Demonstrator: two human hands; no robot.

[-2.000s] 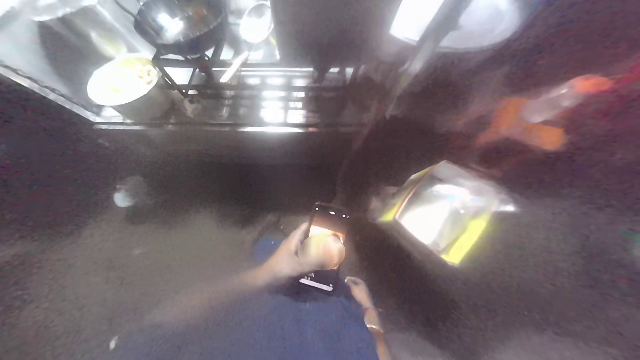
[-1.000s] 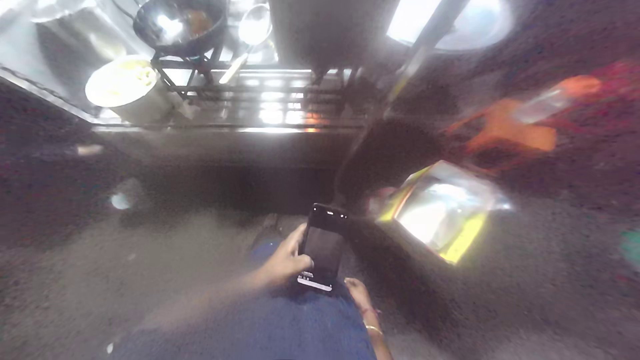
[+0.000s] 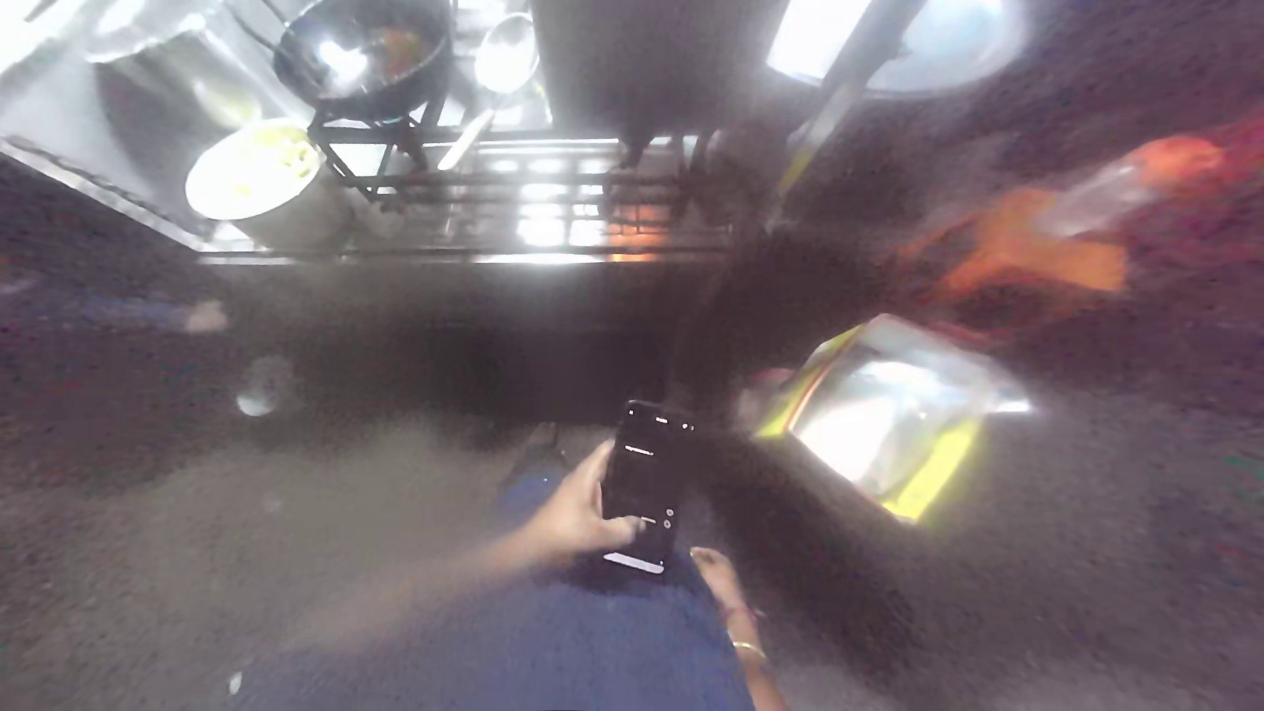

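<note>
A dark smartphone [image 3: 647, 484] is held upright in my left hand [image 3: 583, 509], low in the middle of the view. The thumb rests over the lower part of its screen, which is mostly black with small marks and a light bar at the bottom. My right hand [image 3: 719, 578], with a bangle at the wrist, hangs just right of the phone, apart from it. Its fingers look loosely bent, and nothing shows in them; the palm is hidden.
Ahead is a metal stove grate [image 3: 553, 188] with a dark wok [image 3: 365, 59], a ladle [image 3: 507, 54] and a pot of pale food [image 3: 257, 173]. A shiny open package [image 3: 879, 425] lies right. Beyond it is a blurred orange object [image 3: 1047, 247]. A blurred hand [image 3: 205, 317] shows at far left.
The phone screen has gone from a bright orange picture to mostly dark. My left thumb has moved down from mid-screen to its lower part. My right hand has stayed beside the phone.
</note>
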